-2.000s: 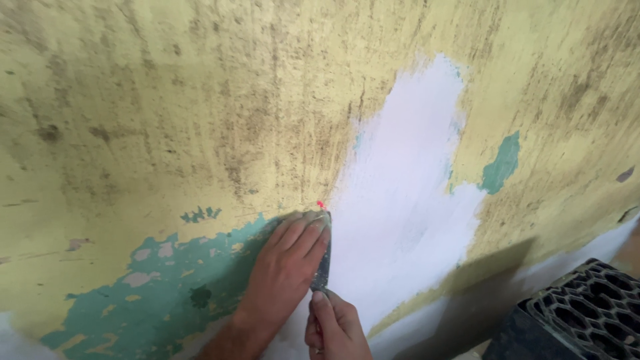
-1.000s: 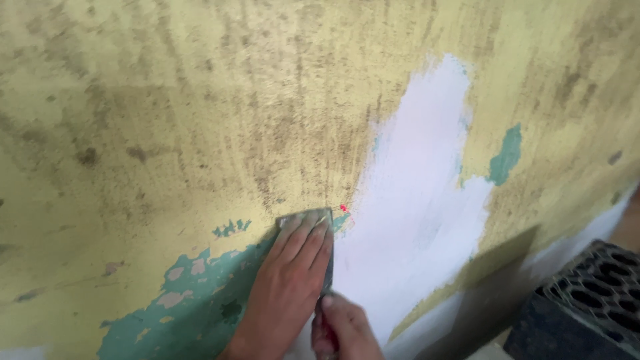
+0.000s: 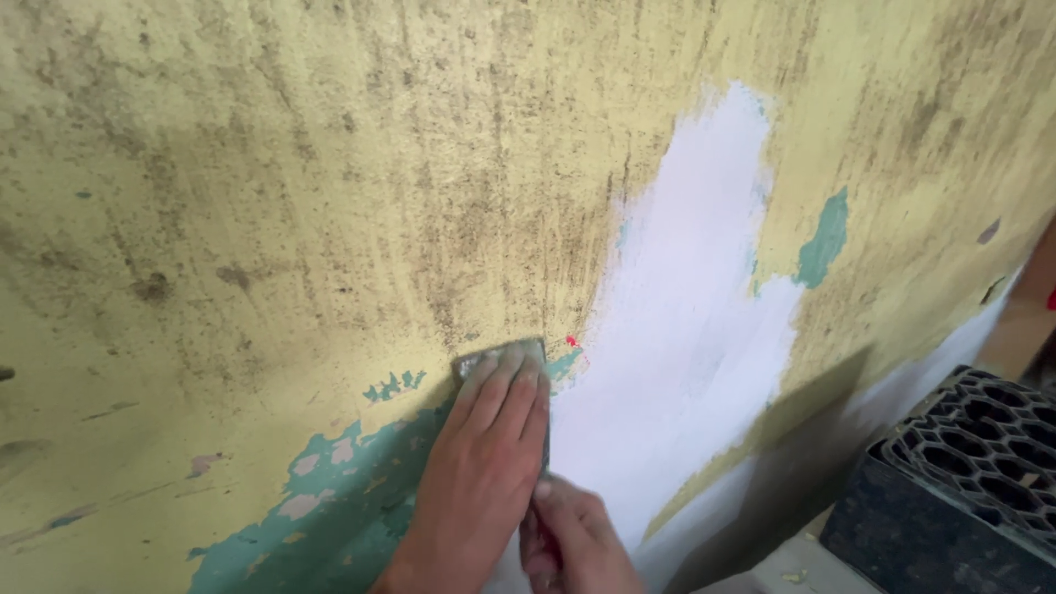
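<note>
A metal scraper or putty knife (image 3: 499,355) lies against a stained yellow painted wall (image 3: 371,206), its straight edge turned up. My left hand (image 3: 491,445) is spread flat on the blade, fingertips close to that edge, and covers most of it. Below it, my right hand (image 3: 582,528) is closed around the dark red handle (image 3: 538,549). Just right of the blade a smooth white patch (image 3: 693,330) spreads up the wall. Bare green paint (image 3: 338,503) with pale chips shows to the left, and a small red mark (image 3: 572,340) sits beside the blade's upper right corner.
A black plastic crate (image 3: 932,511) with a honeycomb-like top stands at the lower right, near the wall. Another green spot (image 3: 823,239) lies right of the white patch. A white strip (image 3: 940,371) runs along the wall's lower right. A brown surface (image 3: 1019,305) shows at the right edge.
Two seconds ago the blade was seen nearly edge-on beside my left fingers; now its flat top edge shows above them. Both hands remain on the tool.
</note>
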